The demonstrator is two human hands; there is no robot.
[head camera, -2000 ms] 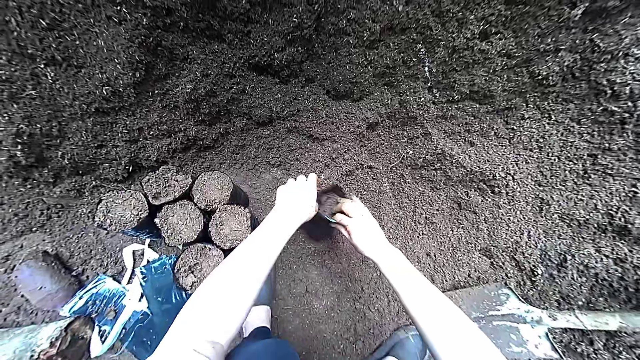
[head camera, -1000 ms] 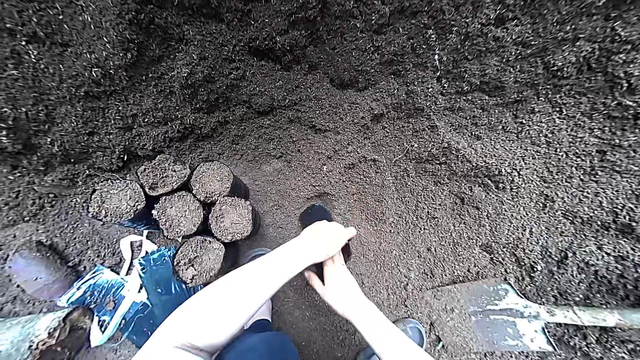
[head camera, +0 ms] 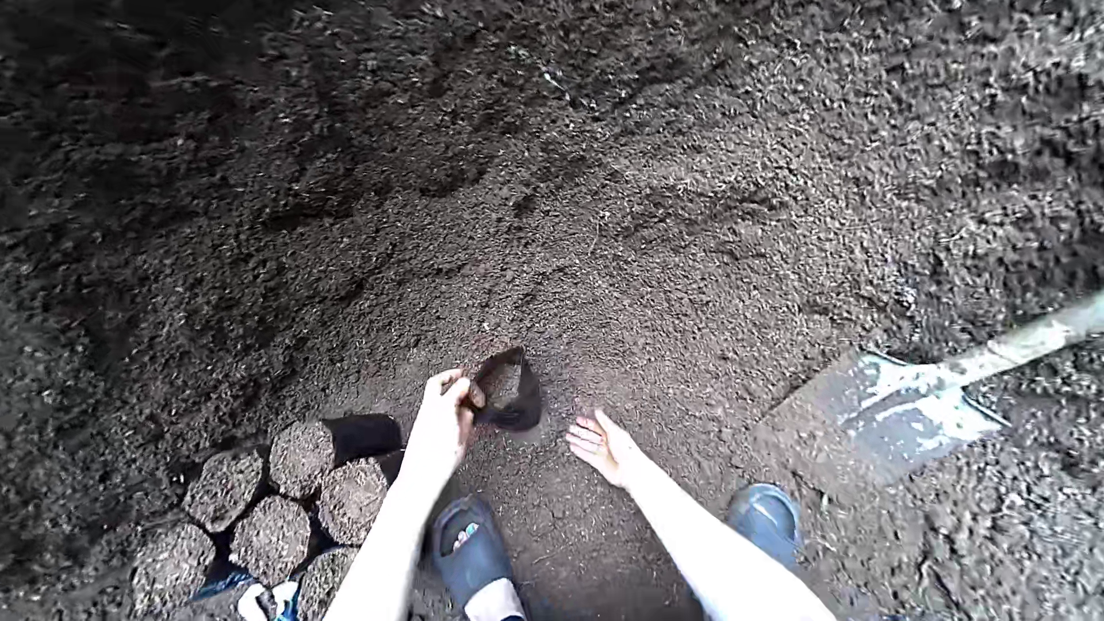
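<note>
A black plastic nursery bag (head camera: pixel 520 405) stands with its mouth spread, soil visible inside it, in the lower middle of the view. My left hand (head camera: pixel 448 410) pinches its rim on the left side. To the right of the bag, my right hand (head camera: pixel 601 446) is apart from it, fingers extended and holding nothing. Loose dark soil (head camera: pixel 604 285) lies around the bag and rises beyond it. How full the bag is cannot be made out.
Several soil-filled black bags (head camera: pixel 272 539) are grouped at the lower left. A shovel (head camera: pixel 914 414) rests on the soil at the right, its handle running to the edge. My sandalled feet (head camera: pixel 473 548) are below the hands. Blue-and-white plastic (head camera: pixel 280 599) shows at the bottom left.
Both hands were together on a black bag a second ago; now my right hand is off it and my left hand holds the spread rim. The view has shifted noticeably.
</note>
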